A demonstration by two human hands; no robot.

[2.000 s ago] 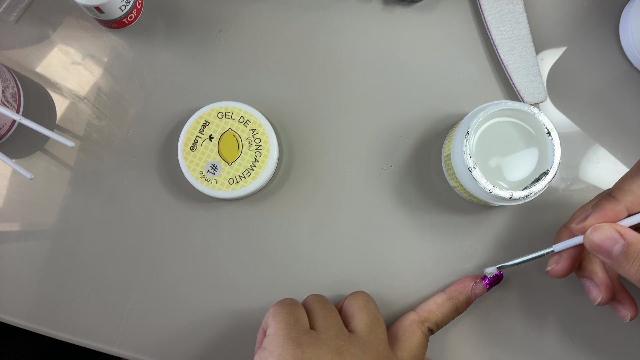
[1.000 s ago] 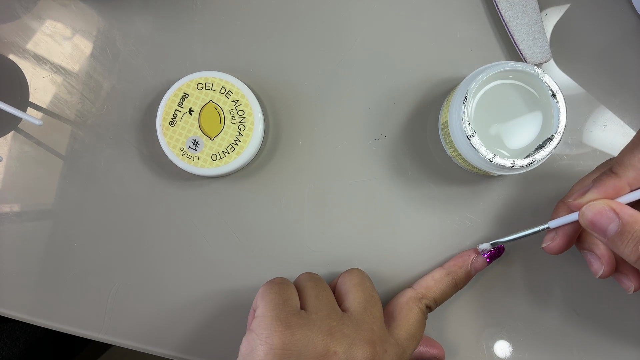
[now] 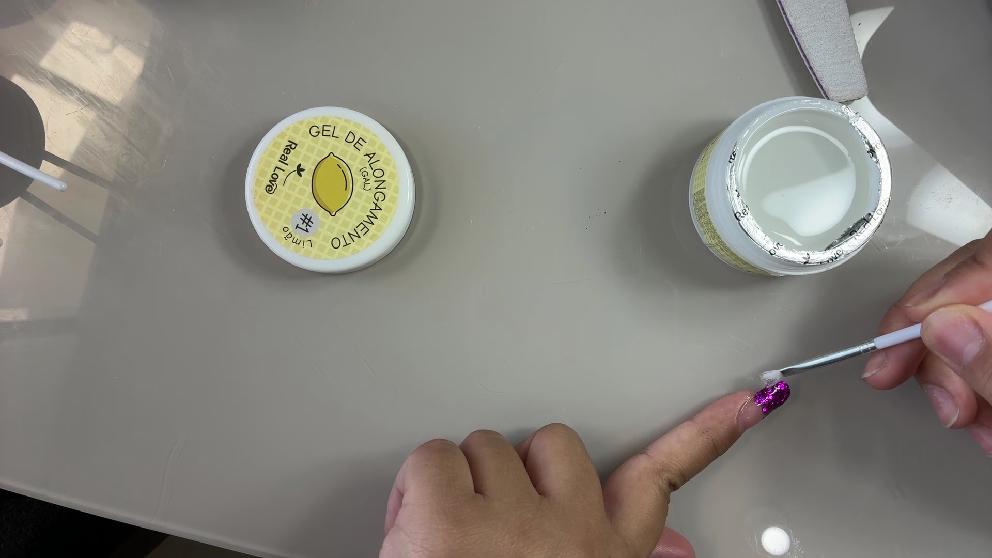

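Note:
My left hand (image 3: 527, 496) is at the bottom centre, index finger stretched to the upper right, the other fingers curled, holding nothing. Its index nail (image 3: 772, 398) is coated in purple glitter. At the right edge my right hand (image 3: 942, 341) pinches a thin brush (image 3: 897, 337) with a white handle and metal ferrule. The brush tip, carrying clear or whitish gel, is at the nail's upper edge. Above it stands an open jar of clear gel (image 3: 802, 182) with torn foil around its rim. The round white lid (image 3: 331, 190), yellow-labelled with a lemon, lies at the upper left.
A grey nail file (image 3: 825, 46) reaches in from the top right, beside the jar's rim. A thin white stick (image 3: 31, 170) enters at the left edge. The glossy tabletop (image 3: 496, 310) shows reflections, and its front edge runs across the lower left.
The brush tip has shifted slightly right along the glitter nail, still in my right hand. My left index finger stays stretched out. The view has moved somewhat.

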